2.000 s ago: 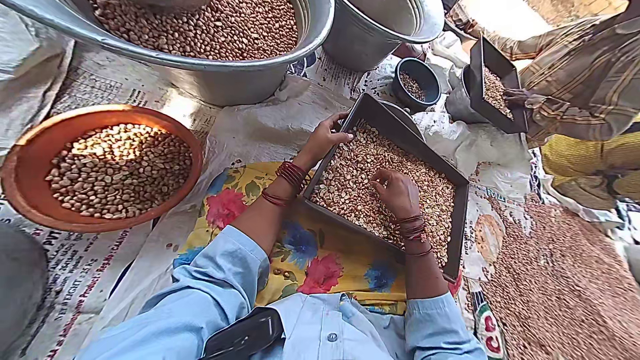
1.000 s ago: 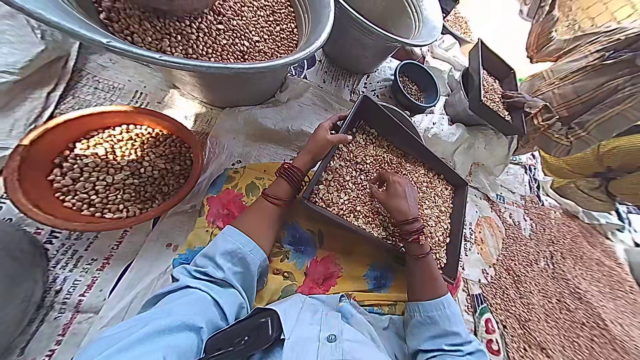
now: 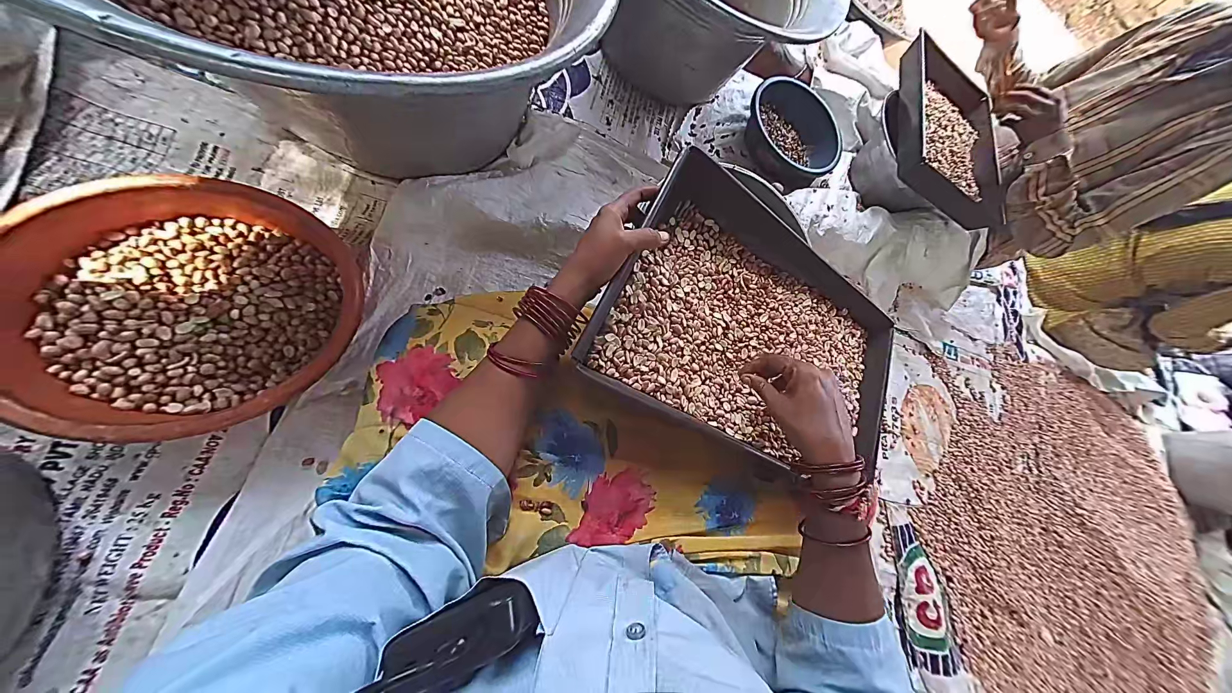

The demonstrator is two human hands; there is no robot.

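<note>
A dark rectangular tray (image 3: 881, 385) lies tilted over my lap, on yellow floral cloth. Pale and reddish shelled nuts or seeds (image 3: 712, 308) cover its bottom. My left hand (image 3: 616, 241) grips the tray's upper left corner, thumb over the rim. My right hand (image 3: 804, 399) is above the nuts near the tray's lower right side, thumb and index finger close together. Whether a nut is between those fingertips cannot be seen. Dark red bangles circle both wrists.
An orange-brown bowl (image 3: 351, 289) of nuts stands at left, a large metal basin (image 3: 385, 125) of nuts above it. A metal bucket (image 3: 664, 48) and small dark bucket (image 3: 837, 144) stand beyond. At right are another person's hands with a tray (image 3: 982, 164) and a large heap of reddish kernels (image 3: 1068, 520).
The other person's arm and clothing at the upper right have shifted, and a raised hand now shows there. My left hand stays on the tray's corner.
</note>
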